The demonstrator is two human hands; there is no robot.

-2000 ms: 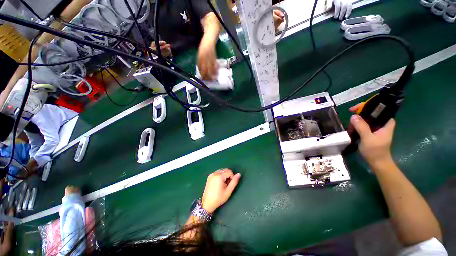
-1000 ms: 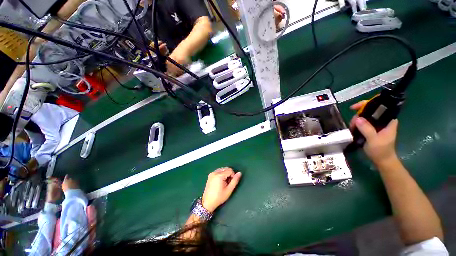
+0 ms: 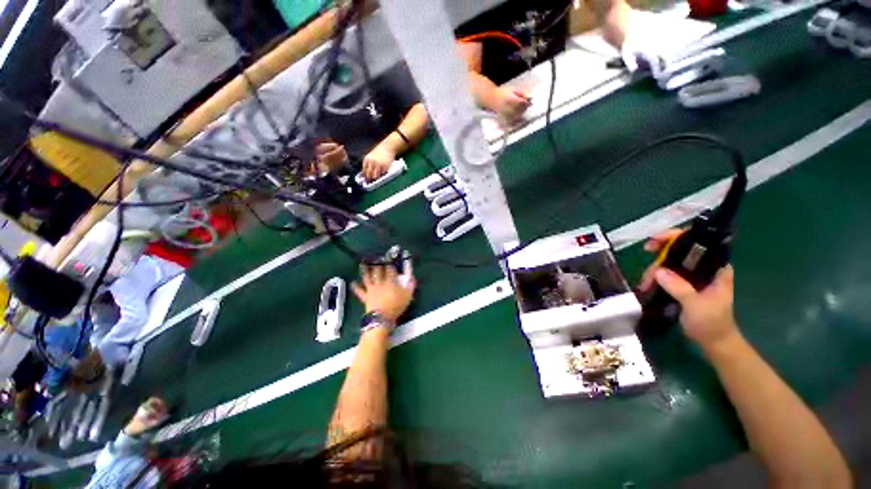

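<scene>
My right hand [image 3: 702, 304] is closed around the black electric screwdriver [image 3: 700, 250], which has a yellow-orange patch and stands just right of the screw feeder [image 3: 578, 315]. My left hand [image 3: 384, 292], with a metal watch at the wrist, reaches across the white strip and lies over a white plastic housing [image 3: 408, 267]. The hand covers most of that housing, and blur hides whether the fingers grip it. Another housing [image 3: 330, 309] lies just left of my left hand. Screws lie in the feeder's open box, with brassy parts on its front ledge [image 3: 597, 368].
A grey-white upright [image 3: 458, 124] stands behind the feeder. Several housings [image 3: 449, 205] lie beside it, more [image 3: 721, 91] at the back right. Black cables hang at upper left; the driver's cord [image 3: 740, 177] arches behind. People's hands [image 3: 384, 160] work opposite; another person's sleeve [image 3: 119, 466] is at lower left.
My left hand has moved forward from the near belt area onto a housing. The view has shifted. The person opposite now has a hand on a housing. My right hand still holds the screwdriver.
</scene>
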